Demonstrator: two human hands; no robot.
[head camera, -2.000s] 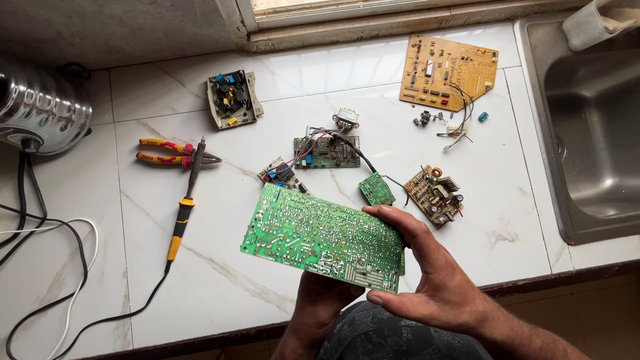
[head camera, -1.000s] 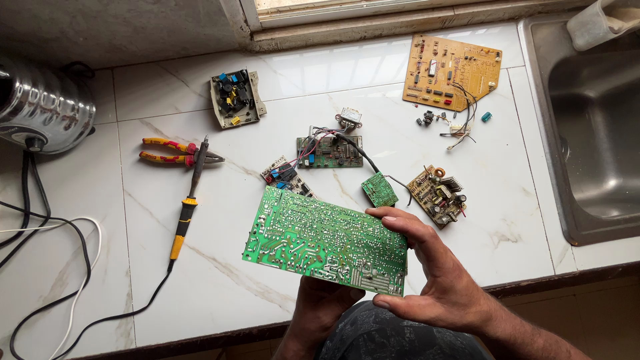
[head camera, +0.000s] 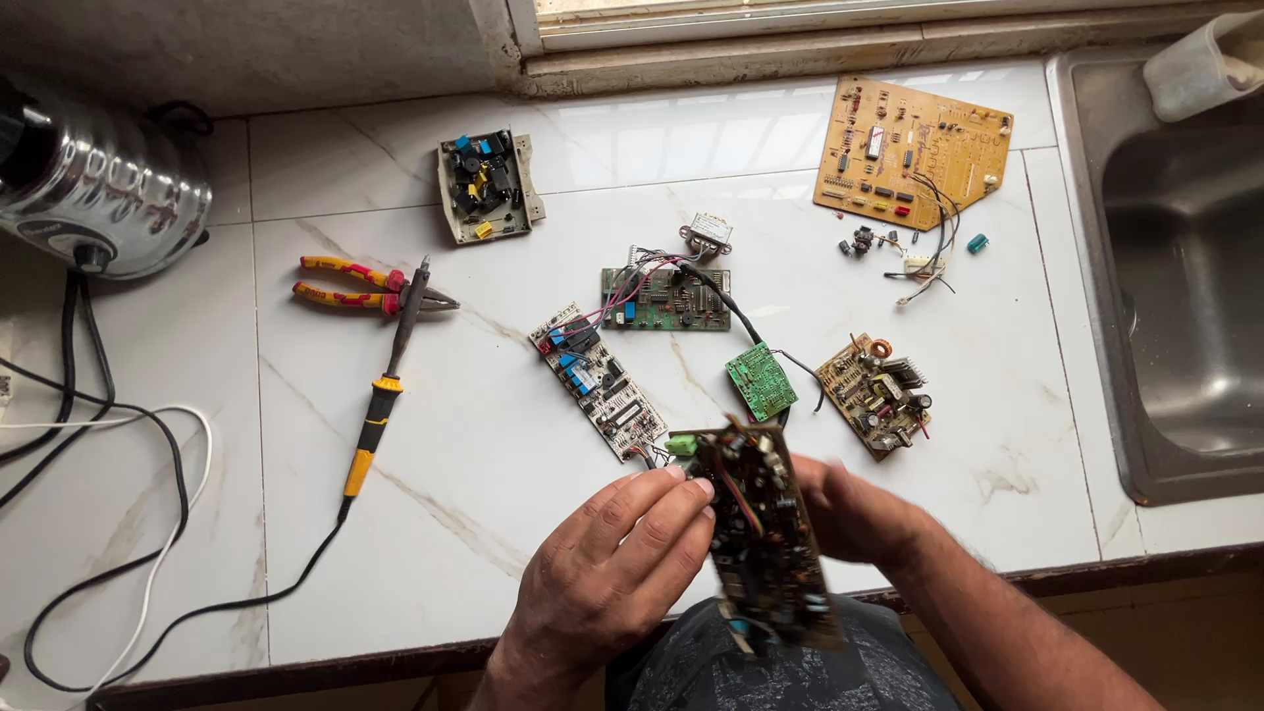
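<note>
A large circuit board (head camera: 765, 543), its component side in view and somewhat blurred, is held above my lap at the counter's front edge. My left hand (head camera: 617, 563) grips its left edge near a green connector. My right hand (head camera: 854, 509) is behind the upper right edge, its fingers partly hidden by the board. Just beyond lie a white-faced circuit board (head camera: 602, 385), a green board with wires (head camera: 681, 301) joined to a small transformer (head camera: 707, 233), a small green board (head camera: 760, 382) and a brown board with a toroidal coil (head camera: 874, 395).
A soldering iron (head camera: 373, 425) rests across combination pliers (head camera: 355, 286) at left, its cord trailing forward. A blender base (head camera: 109, 188) stands far left. Behind are a boxed circuit module (head camera: 487, 188) and a tan circuit board (head camera: 908, 153). A steel sink (head camera: 1185, 296) is at right.
The large board has turned from its green solder side to its component side and now stands lengthwise. My left hand has come out from beneath it to its left edge; my right hand is now partly behind it.
</note>
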